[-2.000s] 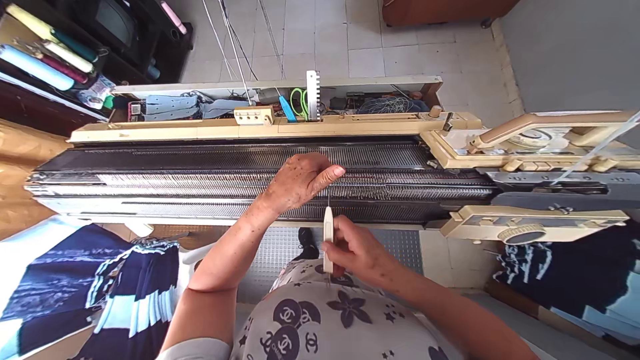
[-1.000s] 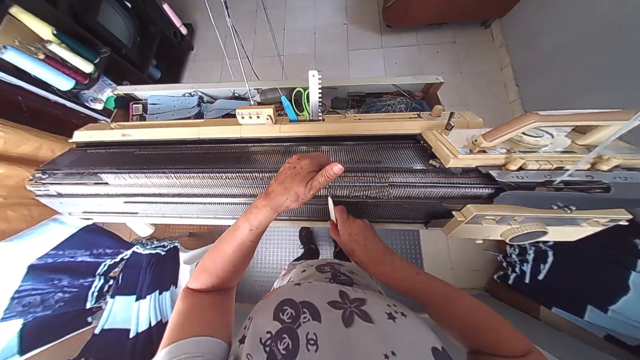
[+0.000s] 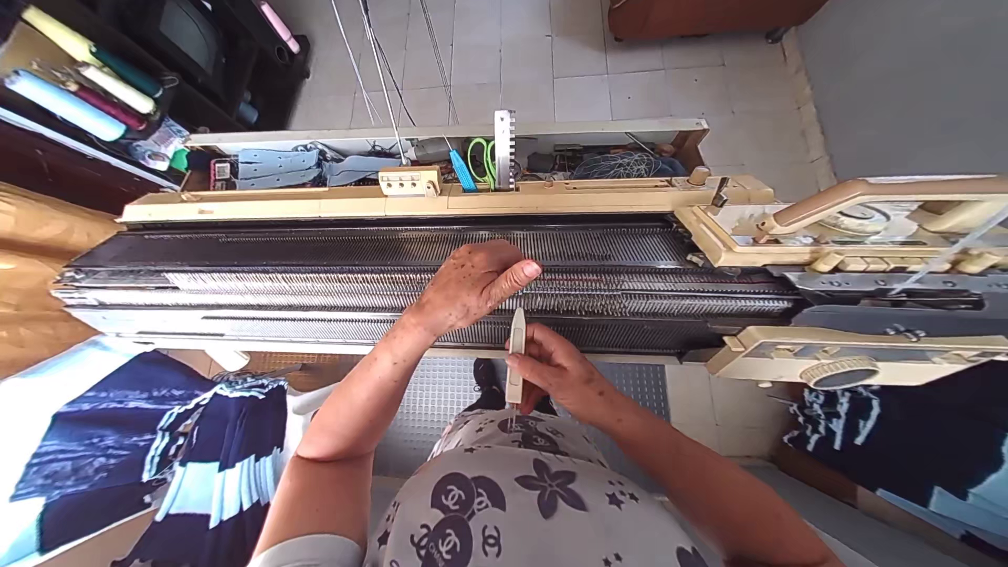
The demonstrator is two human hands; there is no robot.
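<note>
My left hand (image 3: pixel 480 285) rests over the needle beds of a knitting machine (image 3: pixel 362 298), its thumb pointing right; whether its hidden fingers hold anything I cannot tell. Just below and to the right, my right hand (image 3: pixel 557 372) grips a white-handled transfer tool (image 3: pixel 516 358), held upright with its tip toward the beds. The main carriage (image 3: pixel 866 224) with its handle sits at the machine's right end. In front of it is a second carriage part (image 3: pixel 835 358) with a round dial.
Behind the beds, a tray (image 3: pixel 614 126) holds green-handled scissors (image 3: pixel 482 157), a blue-handled tool (image 3: pixel 462 169) and a toothed white comb (image 3: pixel 505 150). Yarn cones (image 3: pixel 67 102) stand at the upper left. Dark blue and white knitwear (image 3: pixel 228 457) lies at the lower left, more knitwear (image 3: pixel 906 433) at the lower right.
The white-handled tool has tilted: it stood upright, then showed mostly its tip, and is upright again in my right hand. My left hand has stayed over the beds.
</note>
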